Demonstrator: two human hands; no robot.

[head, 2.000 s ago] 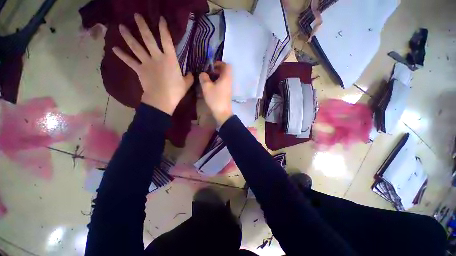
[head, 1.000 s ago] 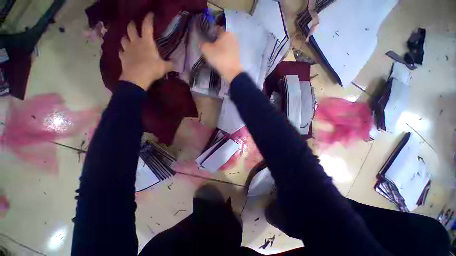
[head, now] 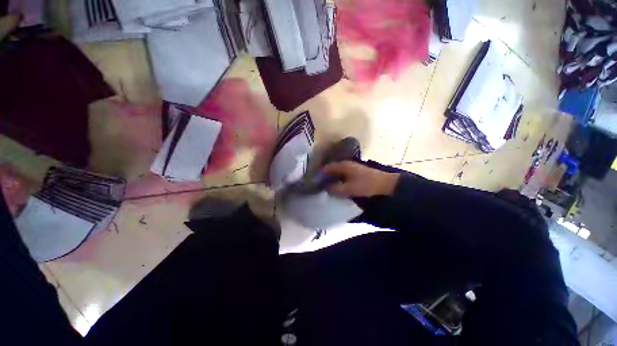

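My right hand (head: pixel 358 180) is closed on a blurred small stack of cut pieces (head: pixel 327 209), pale and dark, above the floor near my legs. A bit of blue shows at its fingers, perhaps a pen. A curved striped stack (head: pixel 293 152) lies just beyond this hand. A sliver of my left hand (head: pixel 9 24) shows at the upper left edge beside maroon fabric (head: pixel 47 94); its fingers are cut off and I cannot tell its grip. My left sleeve crosses the lower left corner.
Small striped stacks lie at the left (head: pixel 67 213) and centre left (head: pixel 189 145). Large pale panels (head: pixel 186 54) are at the top left. A maroon backing piece (head: pixel 291 88) lies under pale stacks. Pink scraps (head: pixel 382 40) and another stack (head: pixel 488 98) are farther right. A cluttered pile (head: pixel 588 47) stands upper right.
The view has shifted right and nearer my legs. My right hand has left the maroon fabric and striped bundle and is now low by my legs with a small stack. My left hand is mostly out of view.
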